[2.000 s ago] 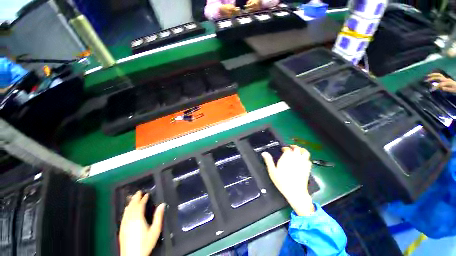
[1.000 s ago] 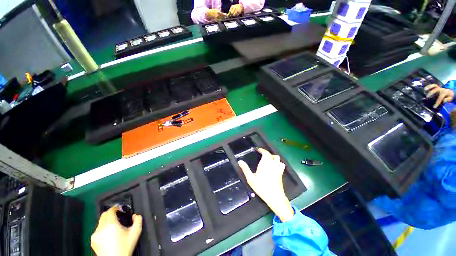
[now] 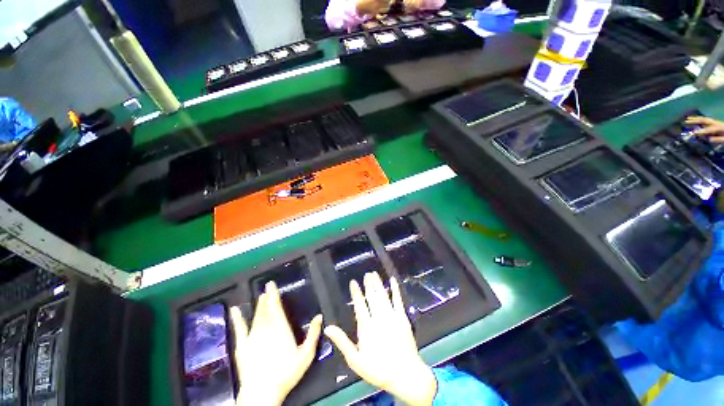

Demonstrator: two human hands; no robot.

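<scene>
A black foam tray [image 3: 476, 297] with four slots lies in front of me, a phone in each. The leftmost phone [image 3: 204, 345] has a lit purple-blue screen. The rightmost phone [image 3: 421, 270] is dark and uncovered. My left hand [image 3: 276, 349] is spread over the lower part of the second phone [image 3: 290, 277]. My right hand [image 3: 383, 337] is spread over the lower part of the third phone [image 3: 349, 254]. Both hands hold nothing; whether the fingertips press the screens is hard to tell.
A yellow strip [image 3: 484, 231] and a small dark tool [image 3: 512, 262] lie right of the tray. Stacked trays with phones [image 3: 619, 277] stand at right, more at left [image 3: 91, 341]. An orange mat [image 3: 302, 210] with small tools and a rear tray [image 3: 186, 210] lie beyond. Other people's hands show at right and back.
My left hand has moved right from the leftmost phone, whose screen is now lit. My right hand has moved left from the rightmost phone to the third. The view has shifted slightly.
</scene>
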